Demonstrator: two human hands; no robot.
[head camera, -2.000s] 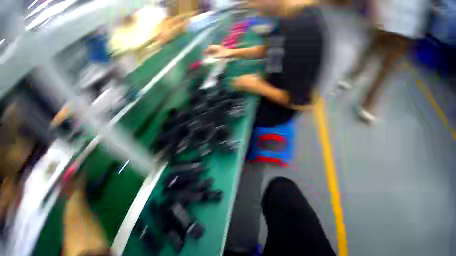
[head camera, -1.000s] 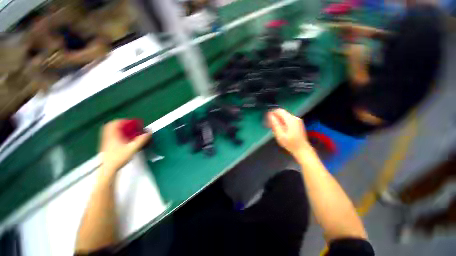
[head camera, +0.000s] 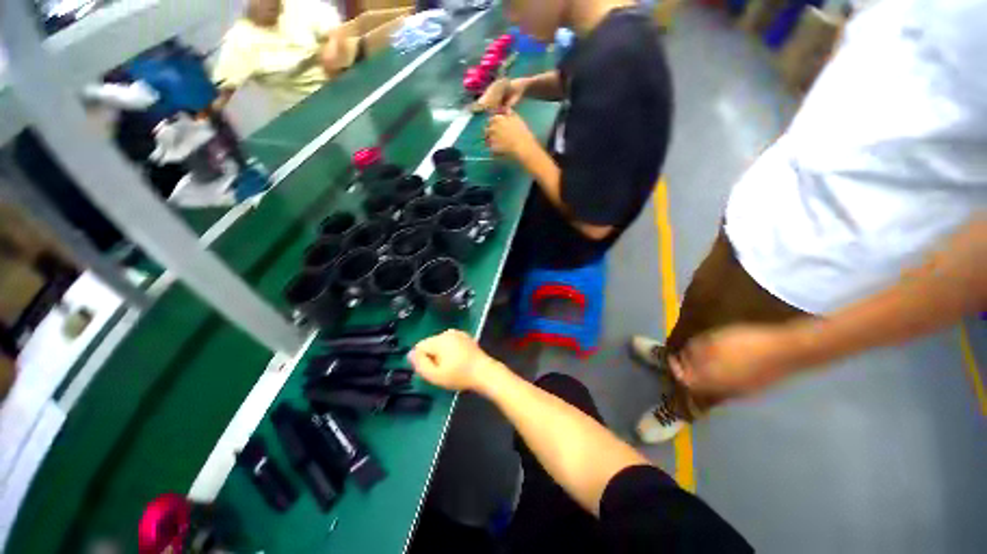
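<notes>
My right hand (head camera: 446, 359) is over the green bench surface (head camera: 406, 460), fingers curled, at the right end of a loose pile of slim black handle shells (head camera: 363, 373). Whether it holds anything is hidden. More handle shells (head camera: 308, 449) lie nearer, side by side. A dark body with a glossy pink end ring (head camera: 165, 525) shows at the lower left edge, partly cut off. My left hand cannot be made out. Black open barrel housings (head camera: 395, 243) stand grouped beyond the handle shells.
A seated person in black (head camera: 617, 119) works along the bench, by a blue and red stool (head camera: 561, 308). A person in a white shirt (head camera: 866, 162) stands close on the right. A white post (head camera: 162, 216) rises at left beside the green conveyor. More pink-ended parts (head camera: 489, 65) lie farther off.
The view has turned right and sharpened since one second ago. My right hand is now at the handle shells. My left hand has left the view. The person in white now stands close at right.
</notes>
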